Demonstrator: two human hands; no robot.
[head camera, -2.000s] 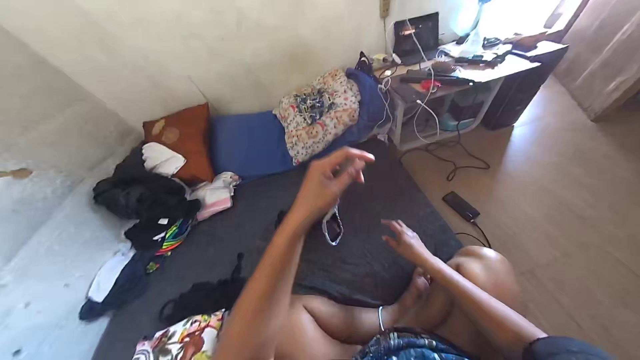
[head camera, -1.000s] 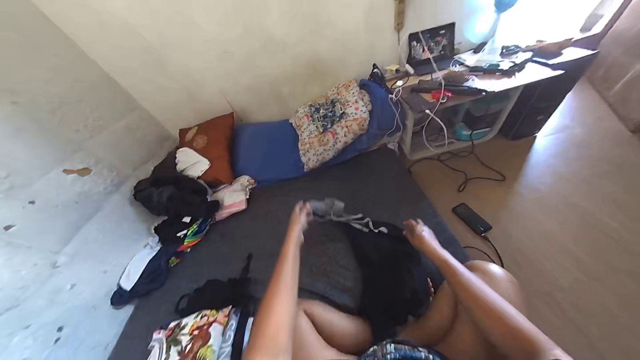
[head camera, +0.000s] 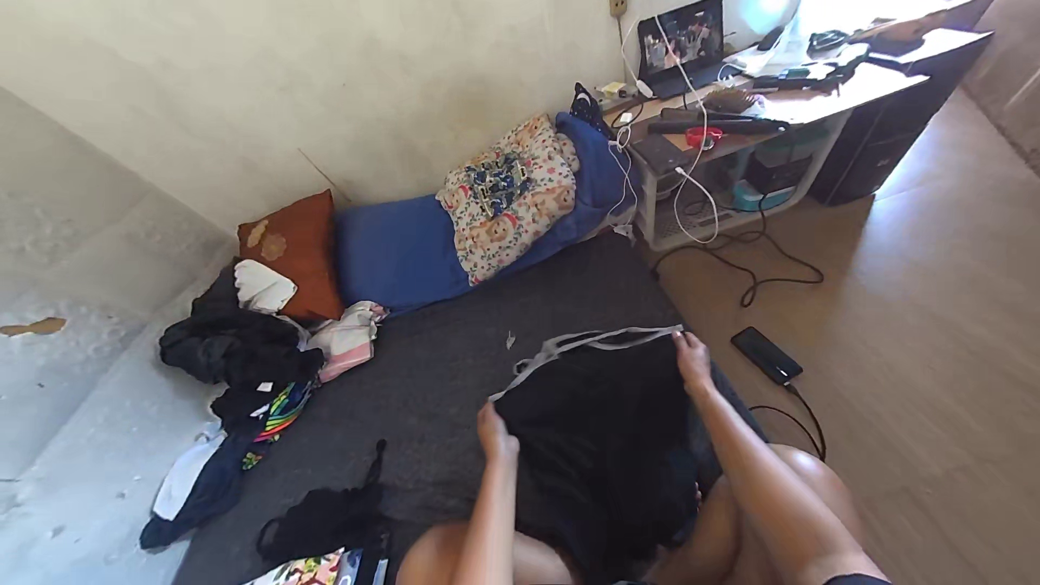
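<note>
A black garment with a grey waistband is spread between my two hands, over the dark mattress and in front of my legs. My left hand grips one end of the waistband, and my right hand grips the other end, farther from me. The band hangs slightly slack between them, with a grey drawstring loop on it. Left of my left forearm lies a crumpled black strapped garment, beside a colourful printed cloth.
Piled clothes lie at the mattress's left edge by an orange pillow. A blue pillow bears a floral cloth. A phone with a cable rests on the floor, right. Behind stands a cluttered desk with a laptop.
Two seconds ago my hands were raised apart without the black garment; one second ago it was bunched in front of me. Now its waistband is stretched between both hands.
</note>
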